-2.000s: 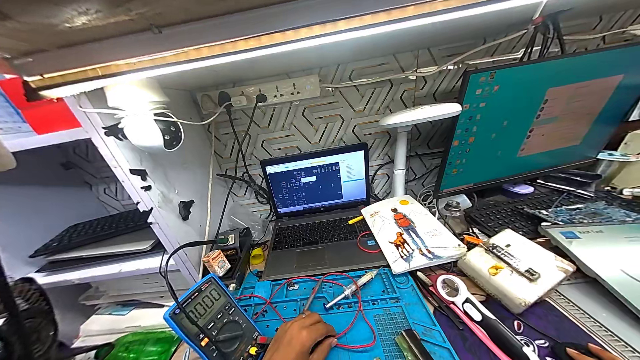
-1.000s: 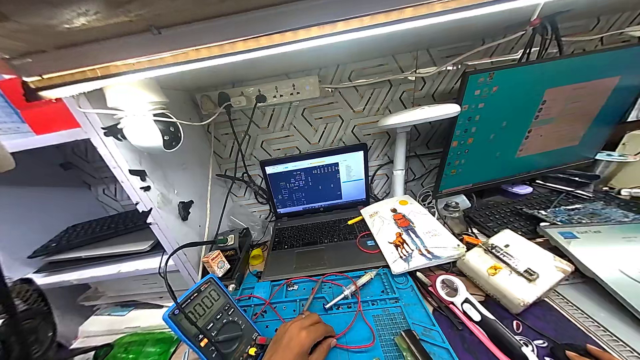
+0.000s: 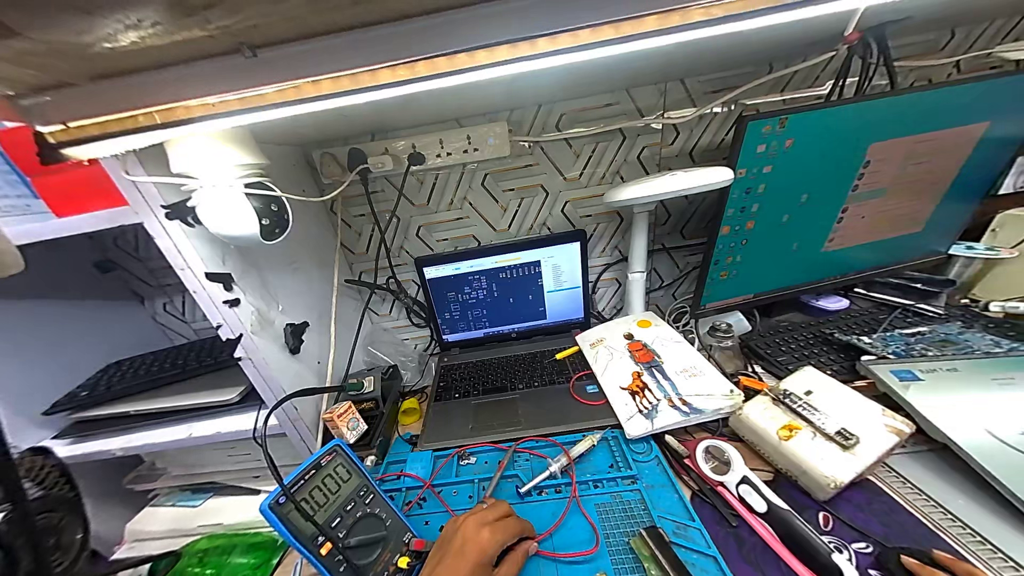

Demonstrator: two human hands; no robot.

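My left hand (image 3: 480,544) is low over the blue repair mat (image 3: 672,500), fingers curled; a slim pointed metal tool (image 3: 500,472) reaches up from its fingertips. A dark thing shows by the thumb, but what the hand grips is unclear. Just left of it leans a blue digital multimeter (image 3: 344,508) with its display lit. Red test lead wire (image 3: 596,528) loops over the mat around a syringe (image 3: 560,464). At the bottom right edge, only some fingers of my right hand (image 3: 936,564) show, beside a dark object, possibly a mouse; the rest is cut off.
An open laptop (image 3: 500,400) behind the mat shows a board layout. Right of it are an illustrated notebook (image 3: 656,376), a white box (image 3: 824,432), a handheld magnifier (image 3: 720,464), a keyboard (image 3: 808,344), a circuit board (image 3: 920,340) and a large monitor (image 3: 800,224). A small carton (image 3: 344,422) stands left.
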